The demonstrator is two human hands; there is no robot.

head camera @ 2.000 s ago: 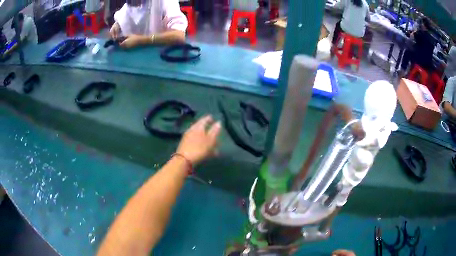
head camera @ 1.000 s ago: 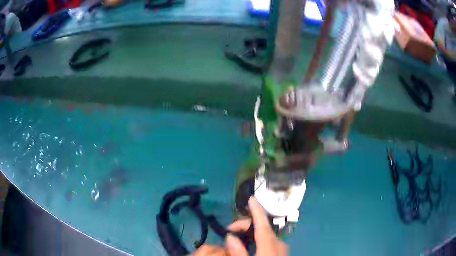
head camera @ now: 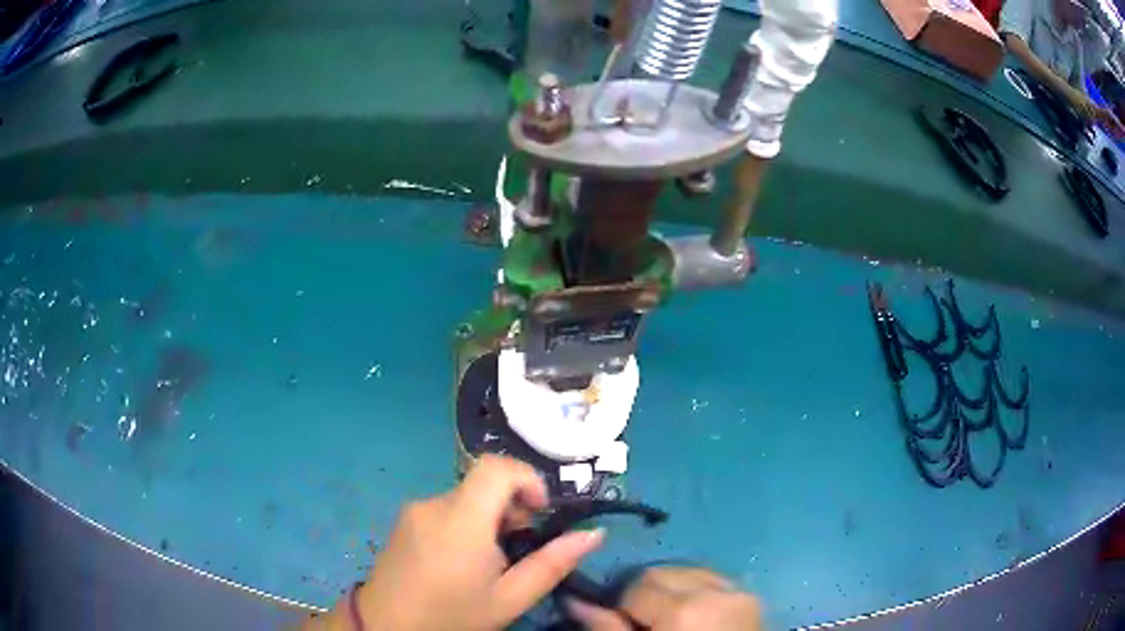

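My left hand (head camera: 450, 555) grips a black headband assembly (head camera: 617, 507) between thumb and fingers, just in front of the press base. My right hand (head camera: 676, 600) is at the bottom edge, partly cut off, with its fingers also on the headband's lower part. One curved end of the headband points right. The white nest (head camera: 561, 413) sits under the dark press ram (head camera: 582, 339), and nothing black lies in it. The green press stands upright behind the hands, with its round metal plate (head camera: 635, 136) and silver spring (head camera: 680, 35) above.
The white-wrapped press lever (head camera: 790, 62) rises at the top. Thin curved strips (head camera: 956, 401) lie in a pile at right, with snips (head camera: 888, 339) at its left edge. More black headbands (head camera: 968, 150) lie on the green conveyor. A cardboard box (head camera: 947, 35) and a person's arm (head camera: 1063, 80) are at upper right.
The left hand has come back from the conveyor to the front of the press with a headband. Both hands now hold it. The view has tilted down and turned right.
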